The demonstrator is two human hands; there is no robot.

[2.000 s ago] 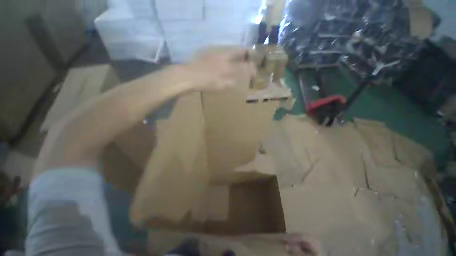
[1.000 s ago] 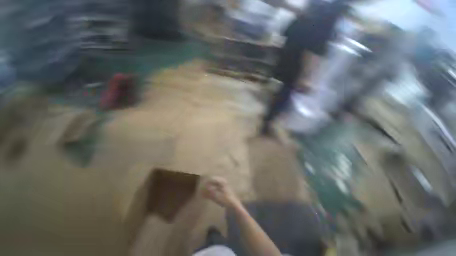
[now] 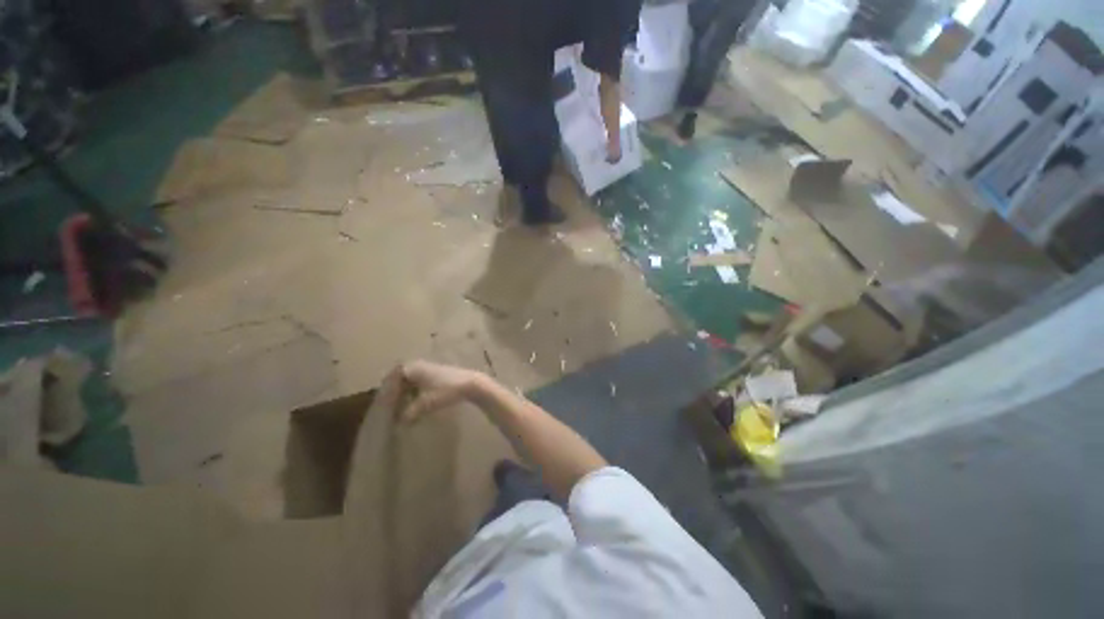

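Observation:
An open brown shipping carton point(image 3: 400, 520) stands in front of me at the lower left, with its dark inside showing. My right hand point(image 3: 433, 389) grips the top edge of the carton's near side panel, thumb and fingers around the edge. A large brown panel point(image 3: 145, 556) spreads to the left of the opening. My left hand is not in view.
Flattened cardboard sheets point(image 3: 351, 266) cover the green floor point(image 3: 684, 206). A person in dark clothes point(image 3: 521, 97) stands ahead, a hand at a white box point(image 3: 593, 145). A red pallet jack part point(image 3: 80, 266) is at left. A box with yellow plastic point(image 3: 757, 433) is at right.
The view has swung to the right and my left arm has left the picture. My right hand stays at the carton's edge. The person in dark clothes now stands beside a white box.

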